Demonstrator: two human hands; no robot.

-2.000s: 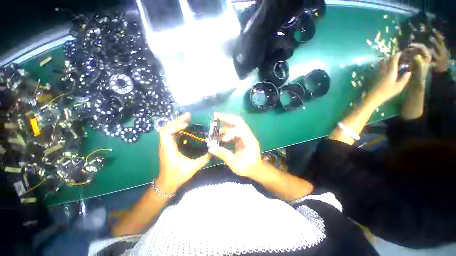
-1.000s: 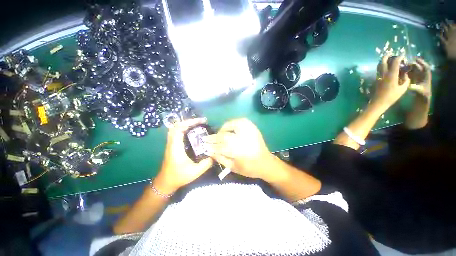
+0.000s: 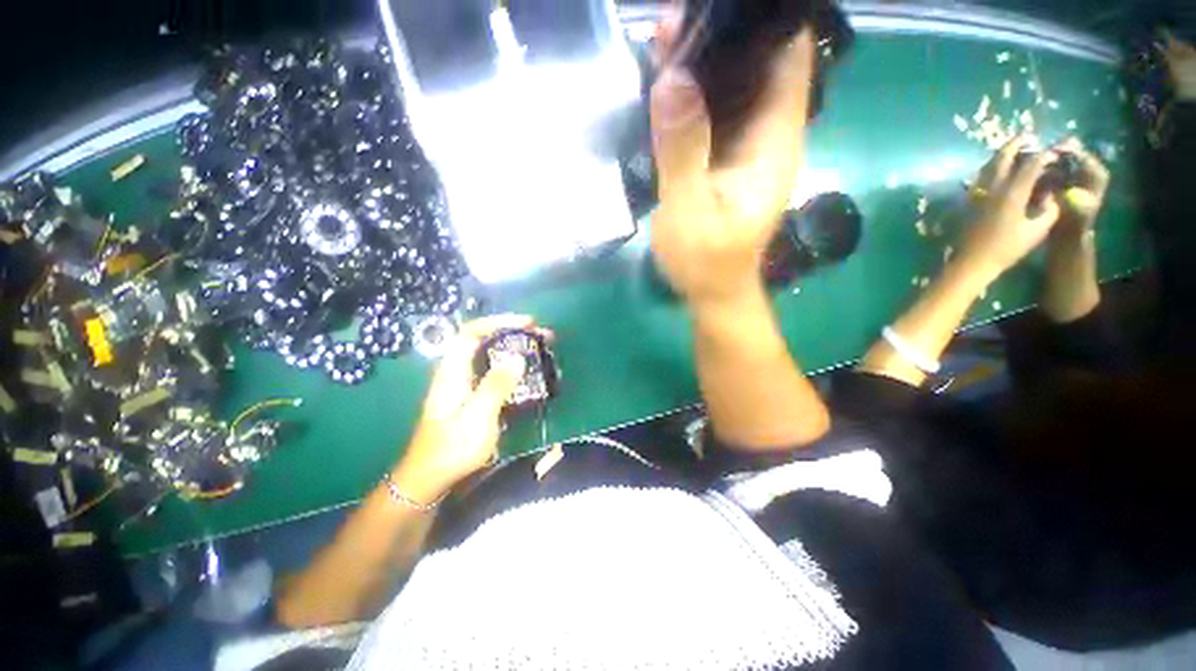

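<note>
My left hand [image 3: 466, 406] holds a small dark round housing [image 3: 548, 372] with a silvery module [image 3: 522, 367] seated in its opening, the thumb lying on the module. A thin lead hangs from the unit and ends in a small cream tab [image 3: 550, 460]. My right hand [image 3: 732, 197] is raised away from the unit, right of the white machine. Its fingers point up at the blurred dark electric screwdriver [image 3: 750, 53]; whether they grip it is not clear. Black housings [image 3: 829, 230] stand partly hidden behind this hand.
The glaring white machine [image 3: 525, 157] stands at top centre. A heap of ring boards [image 3: 328, 228] lies left of it. Tangled wired modules [image 3: 125, 341] lie at far left. At right, a neighbouring person's hands [image 3: 1016, 216] work near scattered cream pieces [image 3: 997, 121].
My right hand has left the unit and moved up and right to the screwdriver. The module, earlier held outside the housing, now sits in it in my left hand.
</note>
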